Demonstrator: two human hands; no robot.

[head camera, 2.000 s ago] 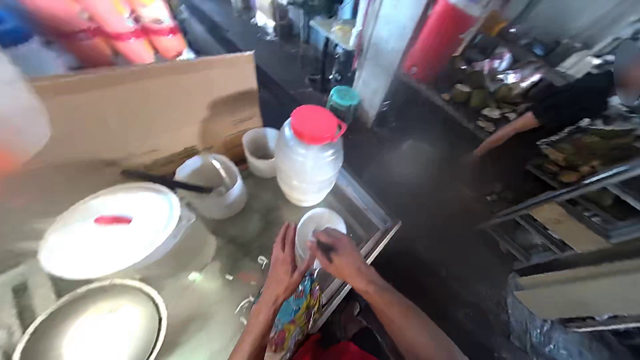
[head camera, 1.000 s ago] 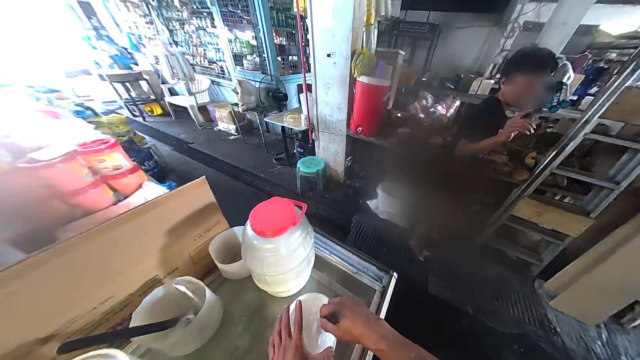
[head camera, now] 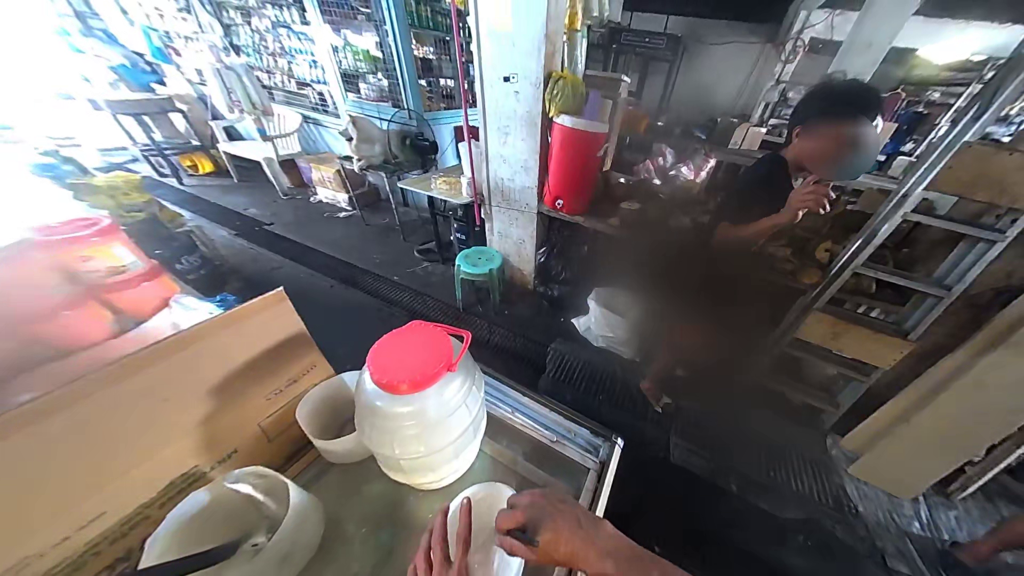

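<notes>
At the bottom of the view a white plastic bowl [head camera: 482, 504] sits on the glass-topped counter [head camera: 360, 512]. My left hand [head camera: 442, 544] lies against its left side with the fingers extended. Closed around a small dark handle, my right hand [head camera: 552, 528] is at the bowl's right side; what the handle belongs to is hidden. Just behind the bowl stands a ribbed translucent jar [head camera: 424, 424] with a red lid [head camera: 410, 358] and pale contents. A white round container [head camera: 330, 420] is beside the jar, and a larger one [head camera: 280, 528] with a dark-handled utensil [head camera: 188, 560] is at lower left.
A cardboard sheet [head camera: 176, 408] stands along the counter's left side. Beyond the counter are a green stool [head camera: 479, 268], a pillar [head camera: 516, 160] and a red cooler [head camera: 574, 164]. A person [head camera: 760, 184] is at the right behind a metal ladder [head camera: 888, 208].
The view has tilted up and away from the counter since the oldest frame. Both my hands remain at the white bowl. The person at the right has a hand raised near the face, which was lowered in the oldest frame.
</notes>
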